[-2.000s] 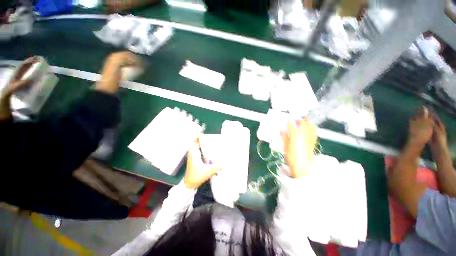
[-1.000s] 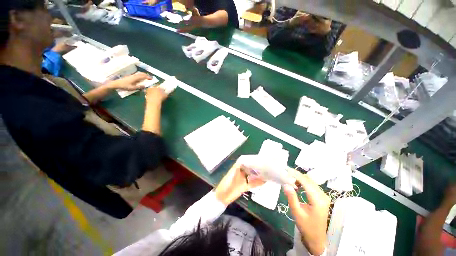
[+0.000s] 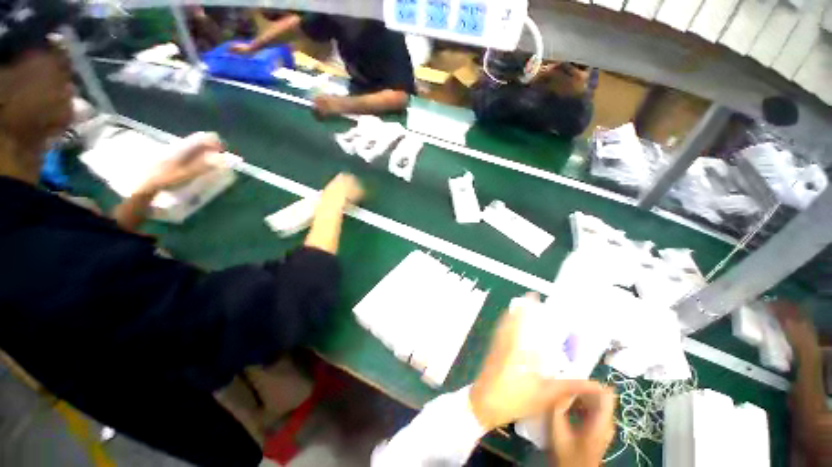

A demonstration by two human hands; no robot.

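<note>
My left hand holds a white carton with a small purple mark, its fingers along the left side. My right hand is blurred and curled at the carton's lower end, close to my left hand; its grip is unclear. A row of part-folded white cartons with jagged flaps lies left of my hands. A stack of white blanks is at the lower right. Tangled white loops lie between my right hand and that stack.
Several white cartons lie by the metal post. Two loose cartons lie on the green line. A neighbour in dark clothes works at left, with one arm near the row. Another person's hand shows at right. A blue bin stands opposite.
The view has shifted, so the row and blanks appear lower and further right. My hands have come closer together, and the carton has turned from lying crosswise to more upright.
</note>
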